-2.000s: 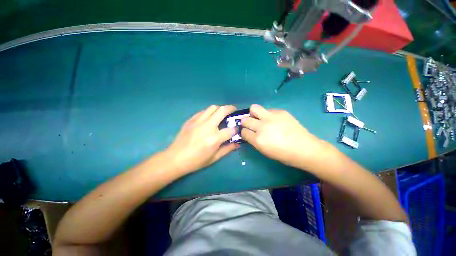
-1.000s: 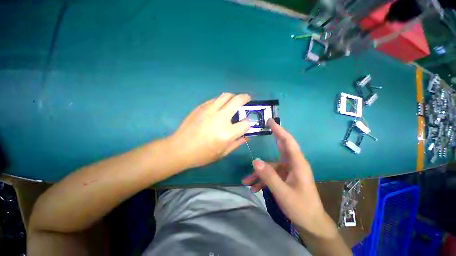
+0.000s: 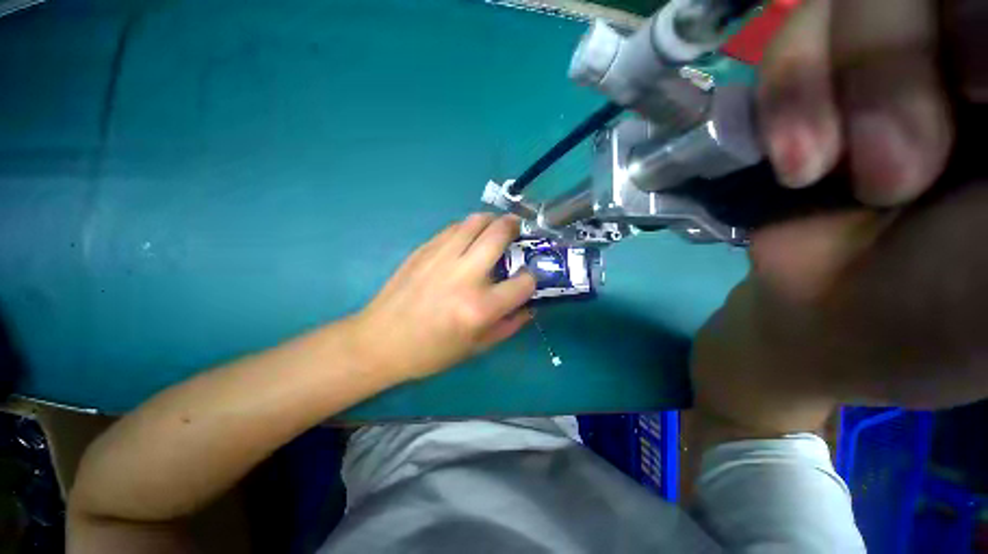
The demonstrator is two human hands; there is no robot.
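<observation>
A black housing [image 3: 595, 284] lies on the teal mat with a white frame module [image 3: 576, 267] set in it, a dark round part in its opening. My left hand [image 3: 460, 284] holds the housing by its left side. A thin lead wire with a white end [image 3: 556, 360] trails towards me. My right hand [image 3: 867, 130], large and close to the camera at the upper right, is wrapped around the dark body of the electric screwdriver [image 3: 661, 162]. Its silver nose is over the housing's upper edge; the bit tip's contact cannot be seen.
The teal mat [image 3: 271, 162] stretches to the left. Part of a red block [image 3: 758, 38] shows behind the tool. Blue crates [image 3: 883, 465] are below the bench at the right. A carton edge [image 3: 43, 438] shows at the lower left. My right arm and the tool hide the bench's right side.
My right hand has left the wire and housing, risen to the upper right and gripped the screwdriver. The tool has come down over the housing. My left hand still holds the housing.
</observation>
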